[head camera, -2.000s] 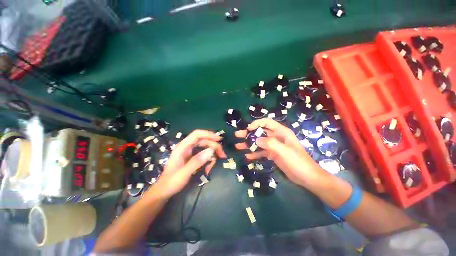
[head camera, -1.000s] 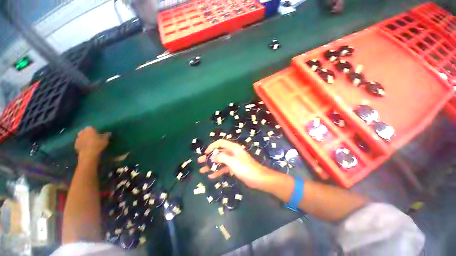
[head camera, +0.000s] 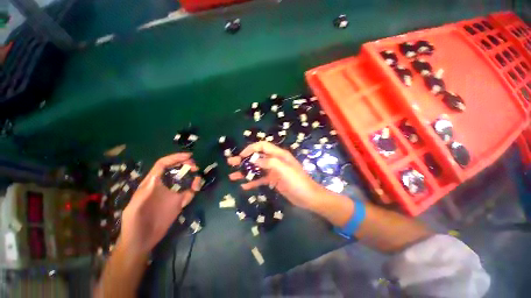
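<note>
My right hand (head camera: 273, 171), with a blue band on the wrist, holds a small round dark display unit (head camera: 253, 167) between thumb and fingers. My left hand (head camera: 154, 201) holds another round dark unit (head camera: 177, 176) with cream tape tabs, its fingers curled round it. The hands are apart, above the green bench. A loose cluster of similar units (head camera: 291, 125) lies beyond and right of my right hand, and several lie below it. Another cluster (head camera: 116, 174) lies left of my left hand, partly hidden by it.
Stacked red trays (head camera: 466, 87) with units stand at right. A beige power supply (head camera: 20, 224) is at left, its readouts blurred. A black tray (head camera: 26, 75) is far left. Thin black wires (head camera: 185, 256) run below my left hand. Two units lie on the far green strip.
My left hand has come back from the far left of the bench and now holds a unit. My right hand still holds its unit. The view has shifted.
</note>
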